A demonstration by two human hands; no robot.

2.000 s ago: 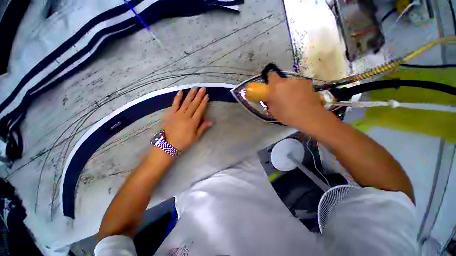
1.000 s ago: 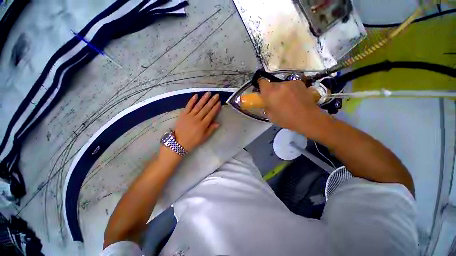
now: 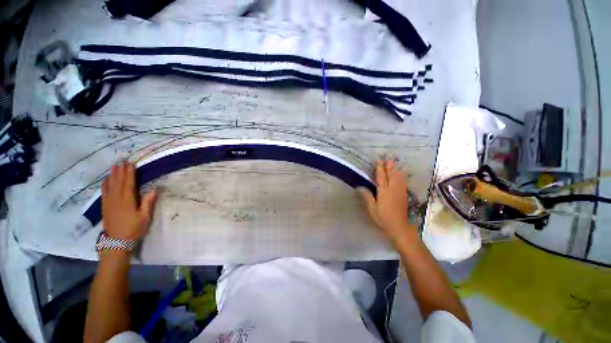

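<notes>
A curved navy waistband piece [image 3: 268, 152] with a white upper edge lies on the pale table, a tiny brand label [image 3: 238, 153] near its middle. My left hand [image 3: 125, 201], wearing a watch at the wrist, lies flat on the band's left part, fingers slightly apart. My right hand [image 3: 388, 197] rests at the band's right end, fingers over or beside it; the very tip is hidden. The steam iron [image 3: 496, 197] rests on the pale, brown-stained iron rest [image 3: 449, 231] at the right, with no hand on it.
Beyond the band are thin curved guide lines on the table cover [image 3: 268, 208]. Unpressed striped waistbands [image 3: 221, 60] lie across the far side with a marking pen [image 3: 325, 84] on them. A scrap bundle [image 3: 70, 84] is at their left end. Cords run right; yellow cloth [image 3: 536, 288] lies below.
My right hand has let go of the iron, which now sits on its rest, and has moved to the band's right end. My left hand has moved to its left part. The view has turned.
</notes>
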